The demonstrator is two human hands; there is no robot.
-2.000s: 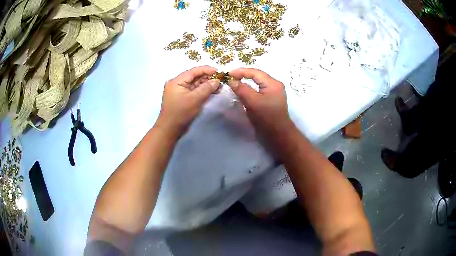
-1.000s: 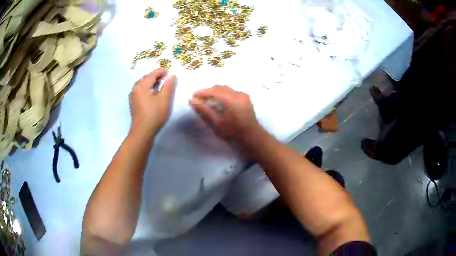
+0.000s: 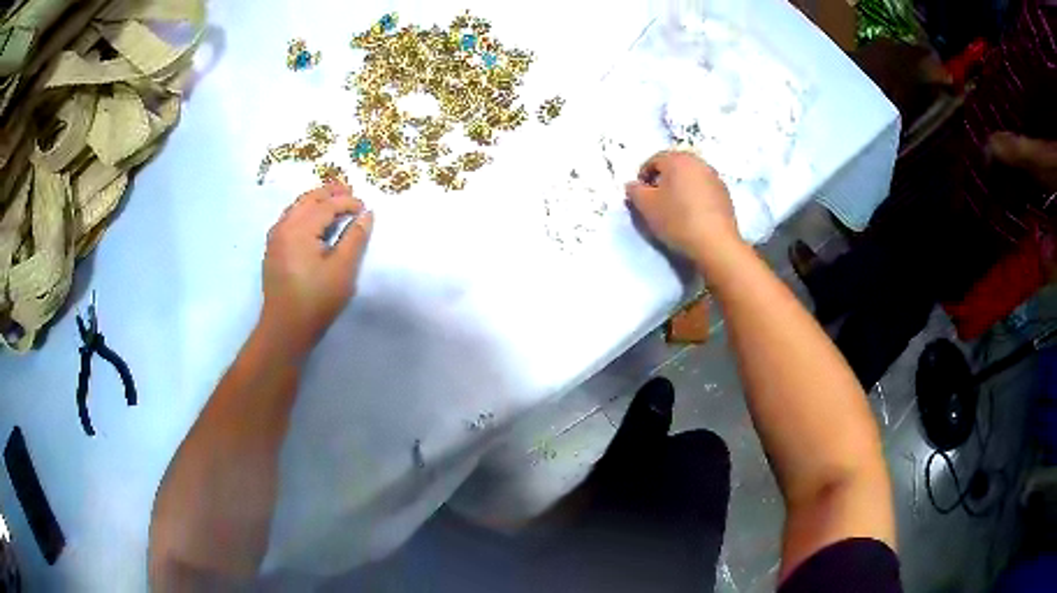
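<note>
Gold ornaments [image 3: 435, 87] lie in a loose heap beyond my hands, several with turquoise spots. A short row of them [image 3: 304, 148] lies to the heap's left. My left hand [image 3: 311, 257] is bare, with thumb and fingers apart, fingertips just below the nearest ornament; no item shows in it. My right hand [image 3: 686, 209] is bare, over the right part of the table by the white wrapping [image 3: 736, 110]. Its fingers are curled, and whether they hold something cannot be told. Small scraps [image 3: 576, 209] lie left of it.
Open black-handled pliers [image 3: 102, 365] and a black phone [image 3: 34, 496] lie at left. Beige woven strips [image 3: 104, 127] are piled upper left. The table's edge [image 3: 580, 373] runs diagonally before me. A person in dark clothes [image 3: 898, 243] is at right; an orange-brown block [image 3: 689, 321] is on the floor.
Two seconds ago both hands held a gold ornament together. They have parted; my right hand has moved right to the white wrapping, and my left hand is beside the gold pieces. The view has shifted.
</note>
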